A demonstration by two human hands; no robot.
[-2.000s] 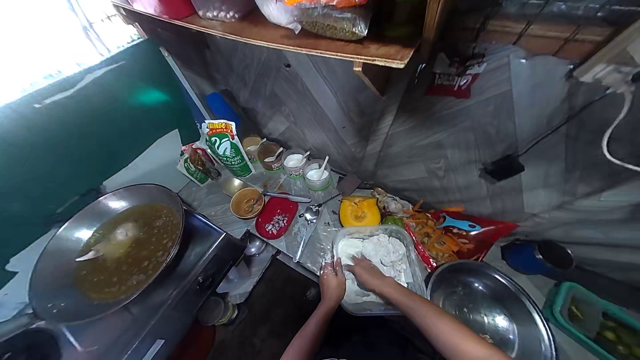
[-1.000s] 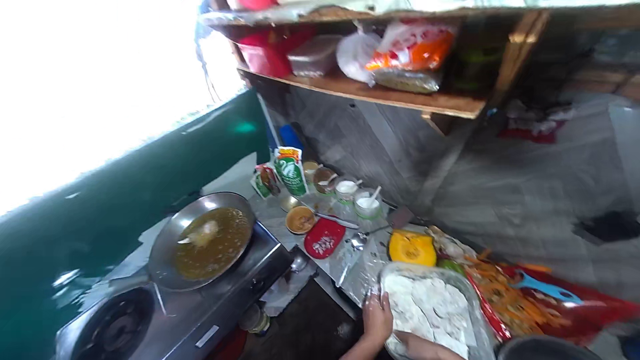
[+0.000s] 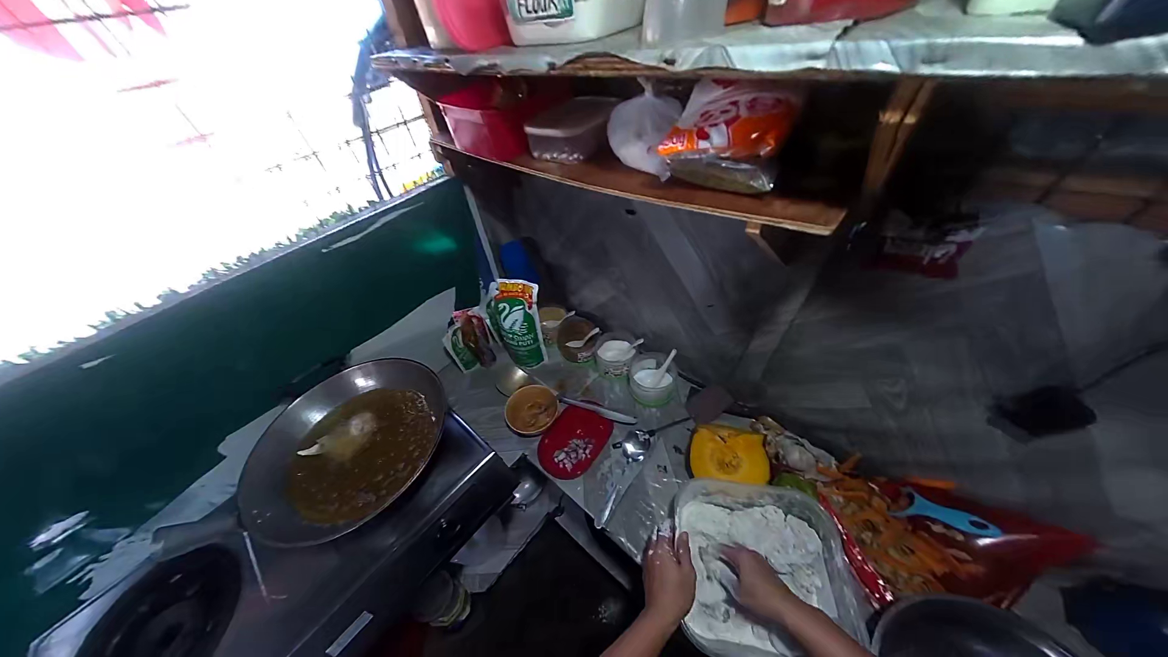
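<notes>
A clear plastic tub [image 3: 850, 584] of white flour [image 3: 762, 529] stands at the lower right of the head view. My left hand [image 3: 669, 575] rests on the tub's left rim, its fingertips dusted white. Inside the tub my right hand [image 3: 756, 584] has its fingers down in the flour; whether they hold anything is hidden. Just behind the tub lies a cut piece of orange squash [image 3: 730, 454]. To the left are a red board [image 3: 575, 442] with chopped bits, a metal spoon [image 3: 637, 445] and an orange bowl [image 3: 531, 410] of brown paste.
A wok [image 3: 260, 456] of brown liquid sits on a gas stove [image 3: 401, 566] at left. Open jars [image 3: 652, 388] with spoons and a standing pouch [image 3: 516, 324] line the back. Vegetable peelings [image 3: 890, 529] and a blue peeler [image 3: 954, 518] lie right. A wooden shelf [image 3: 639, 187] hangs above.
The view has swung to the left and up, showing more of the shelf. My left hand remains at the tub's left side, and my right hand is still in the flour.
</notes>
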